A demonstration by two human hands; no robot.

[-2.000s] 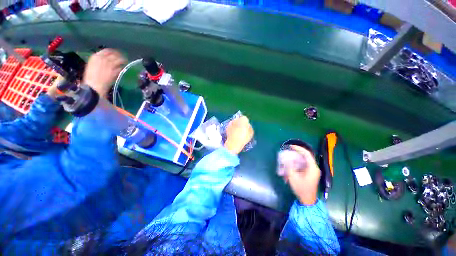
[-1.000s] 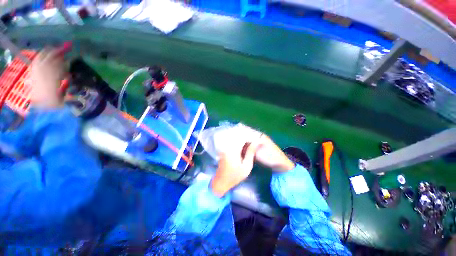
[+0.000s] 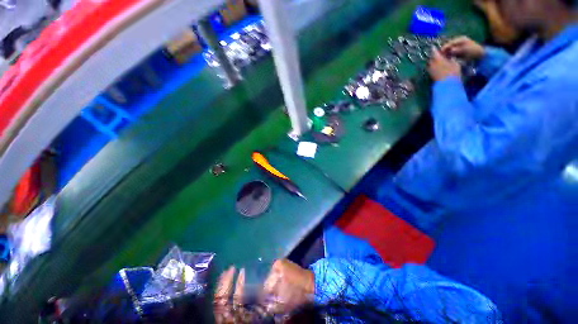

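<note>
My left hand (image 3: pixel 230 294) and my right hand (image 3: pixel 286 288) are close together at the bottom edge, blurred and partly cut off. Whether they hold anything does not show. A crinkled clear plastic bag (image 3: pixel 179 271) with a white label lies left of them. A round dark screw dish (image 3: pixel 253 199) lies on the green surface above my hands. The black and orange electric screwdriver (image 3: pixel 271 167) lies beside it, bit pointing to the lower right. A small round unit (image 3: pixel 218 169) lies alone to the left.
A grey metal post (image 3: pixel 285 69) stands behind a white paper slip (image 3: pixel 307 149). A pile of shiny units (image 3: pixel 383 85) lies at the upper right, by a neighbouring worker in a blue smock (image 3: pixel 469 126). A red object (image 3: pixel 386 231) is below the bench edge.
The view has swung to the right, bringing the neighbouring worker into sight and putting my hands at the bottom edge. My hands came together from apart and remain close together.
</note>
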